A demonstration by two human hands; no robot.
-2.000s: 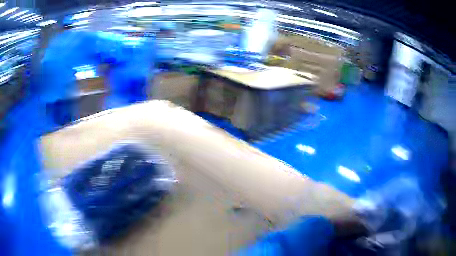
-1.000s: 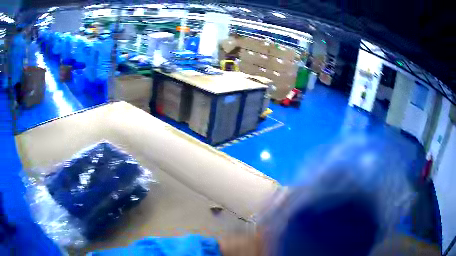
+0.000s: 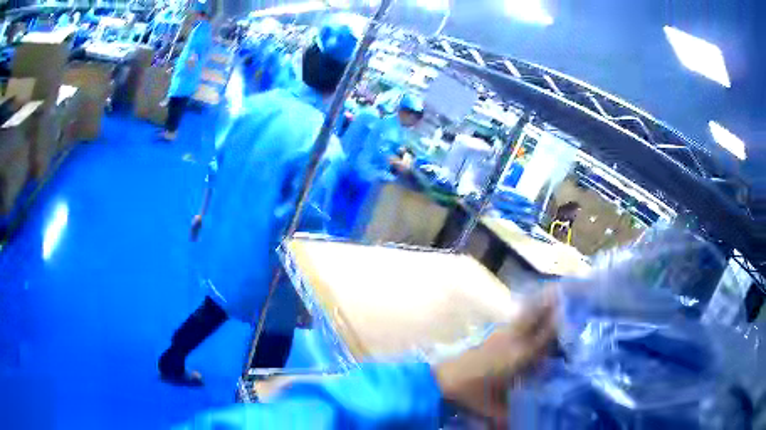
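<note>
My left hand (image 3: 508,348), bare with a light blue sleeve, reaches in from the bottom toward the right. Its fingers are closed on the edge of a bagged unit (image 3: 621,361), dark blue inside shiny crinkled clear plastic. The bagged unit is blurred and is held up at the lower right, in front of the cardboard-lined shelf (image 3: 411,294). The bag's loose upper part spreads toward the right. My right hand is not visible.
A chrome rack post (image 3: 311,185) rises at the shelf's left corner. A person in a blue smock (image 3: 260,180) stands just beyond it. Another person (image 3: 191,63) is farther back. Cartons (image 3: 84,101) stand at the left. A bench (image 3: 537,248) stands behind the shelf.
The view has swung left and tilted, bringing the rack post and the nearby person in. The bagged unit lying on the shelf is out of view. My left hand and the held unit show higher.
</note>
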